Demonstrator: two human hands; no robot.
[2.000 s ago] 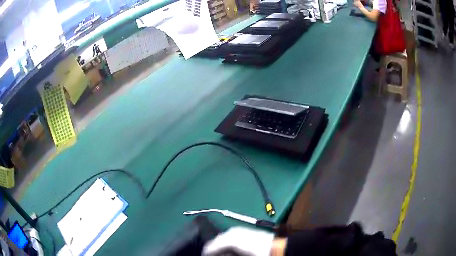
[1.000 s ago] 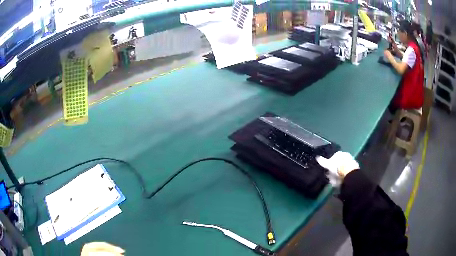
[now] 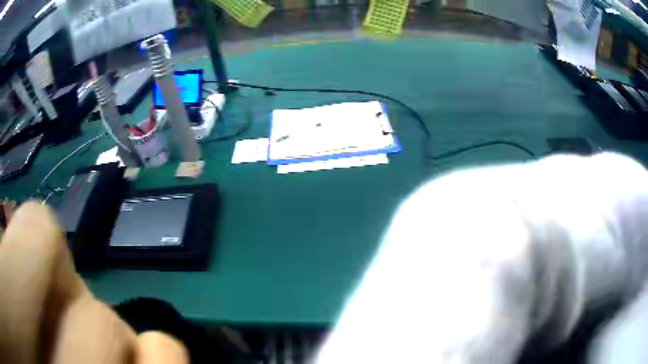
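My right hand (image 3: 497, 256), in a white glove, is very close to the camera and fills the lower right. My bare left hand (image 3: 57, 291) is large and blurred at the lower left edge. Neither hand's grip can be told. A closed silver-grey mini laptop (image 3: 151, 220) lies on a black foam mat (image 3: 202, 242) at the left, to the right of my left hand. Another closed laptop (image 3: 77, 201) lies on a mat beside it, near my left fingers.
A clipboard with forms (image 3: 327, 131) lies mid-bench. A black cable (image 3: 355, 91) runs behind it. A pen cup (image 3: 151, 146), small blue-lit monitor (image 3: 181, 89) and white power strip (image 3: 209, 114) stand back left. Dark mats with laptops (image 3: 611, 99) lie far right.
The view has swung left, bringing the closed laptops and pen cup into view. The gloved hand has left the half-open laptop and come close to the camera. The left hand shows larger.
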